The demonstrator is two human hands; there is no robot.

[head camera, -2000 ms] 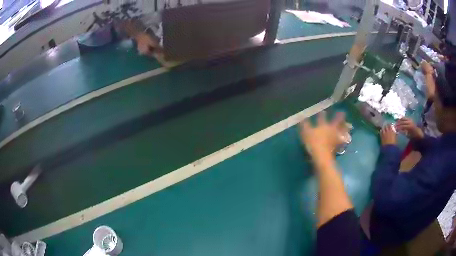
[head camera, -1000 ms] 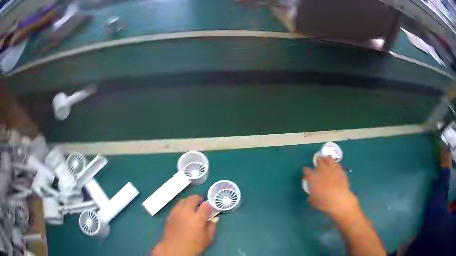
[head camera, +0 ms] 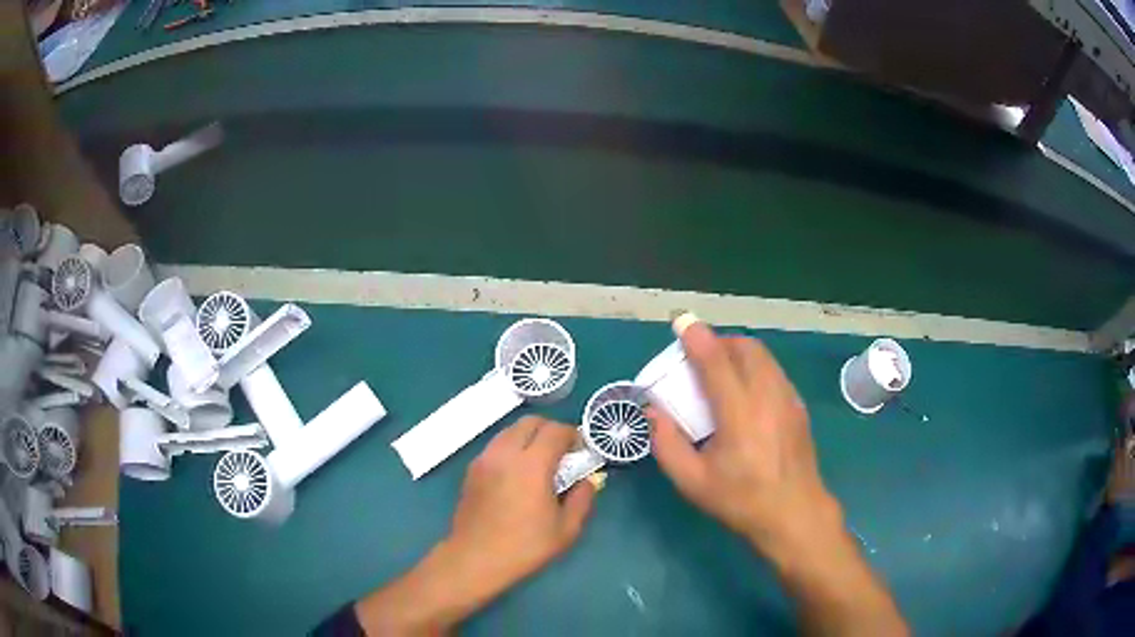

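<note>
My left hand (head camera: 510, 498) is closed around the narrow grip of a white fan housing (head camera: 619, 423). The housing's round slotted head faces up, just beyond my fingertips. My right hand (head camera: 753, 436) holds a white piece (head camera: 678, 388) between thumb and fingers, right beside that head. My hand hides much of the piece, and I cannot tell whether it is joined to the housing. Another fan housing (head camera: 458, 423) lies on the green tabletop to the left of the held one. A short white motor unit (head camera: 875, 376) with thin wires stands at right, out of my hands.
Several white housings (head camera: 330, 433) are piled on the left of the tabletop, beside a carton (head camera: 93, 548) heaped with more. A pale edge strip (head camera: 473, 294) separates the table from the green conveyor belt (head camera: 498, 187). One housing (head camera: 138, 174) lies on the belt. A dark sleeve shows at lower right.
My right hand has moved left from the motor unit to the held housing and now has the white piece. My left hand has shifted slightly right with the housing. The view has tilted down.
</note>
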